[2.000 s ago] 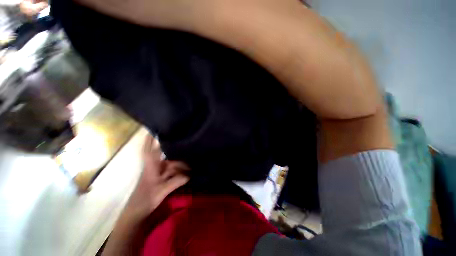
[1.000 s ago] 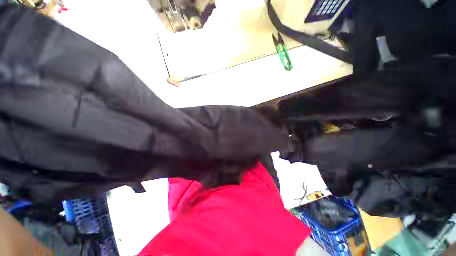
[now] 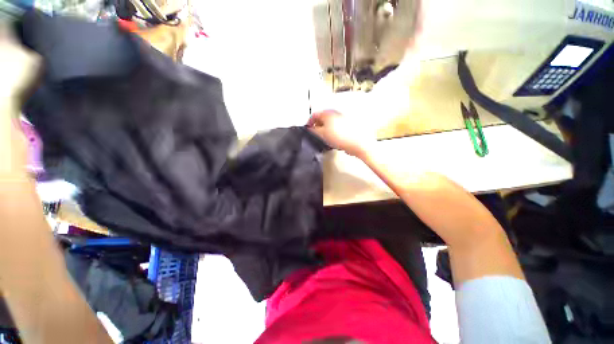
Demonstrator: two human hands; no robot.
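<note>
A large black garment piece [image 3: 168, 141] hangs in folds from the upper left across the front edge of the machine table to the red apron. My right hand [image 3: 328, 129] pinches its right end near the needle area. My left hand [image 3: 17, 67] is at the far left edge, raised and blurred, beside the garment's upper left part; its fingers cannot be made out. The presser foot area [image 3: 357, 82] of the sewing machine is just above my right hand, and the cloth is not under it.
Thread snips with green handles [image 3: 478, 131] lie on the table [image 3: 444, 158]. A black strap [image 3: 512, 117] runs beside the machine keypad [image 3: 560, 66]. Black pieces [image 3: 572, 269] are heaped at right. A blue crate [image 3: 172, 282] and dark cloth [image 3: 121, 295] are at lower left.
The view has shifted, showing more of the machine. Both forearms now show. The garment's left part is raised toward the upper left, and its right end is at the table in my right hand.
</note>
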